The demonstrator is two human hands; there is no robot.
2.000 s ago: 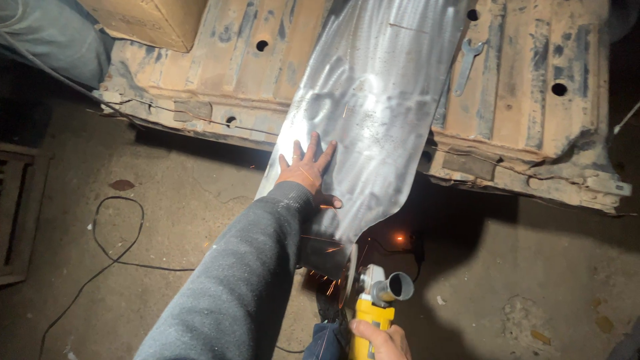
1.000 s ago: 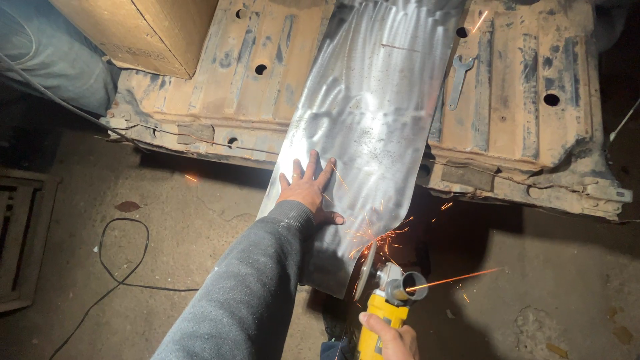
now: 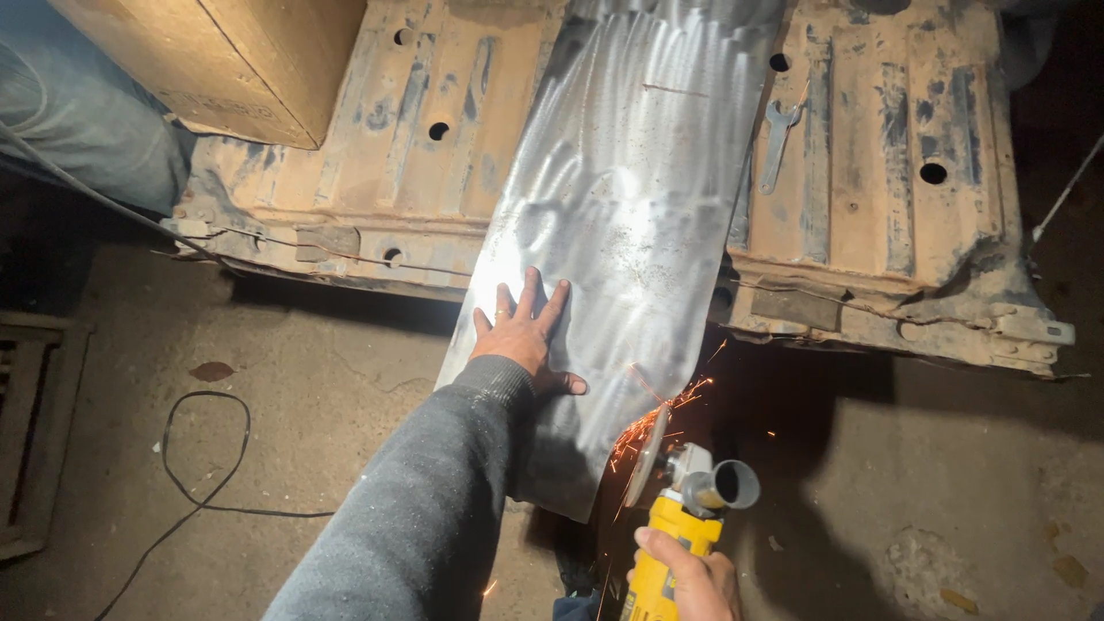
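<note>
My left hand [image 3: 522, 338], with a ring on one finger, lies flat with fingers spread on a long, shiny sheet metal panel [image 3: 625, 216]. The panel lies across a rusty ribbed metal panel [image 3: 871, 198] and juts out past its near edge. A yellow angle grinder [image 3: 677, 535] is in my right hand [image 3: 690, 573], gripped around its body. Its disc [image 3: 649, 457] meets the right edge of the shiny panel near the lower end, and orange sparks [image 3: 660, 418] fly there. The grinder's side handle or tube points to the right.
An open-end wrench [image 3: 779, 147] lies on the ribbed panel, right of the shiny sheet. At the upper left stand a cardboard box [image 3: 250, 60] and someone's trousered leg [image 3: 95, 112]. A black cable [image 3: 207, 500] loops on the concrete floor, near a wooden frame [image 3: 39, 423].
The grinder disc has moved up along the right edge of the shiny panel, and the sparks have moved with it. My left hand stays spread on the panel.
</note>
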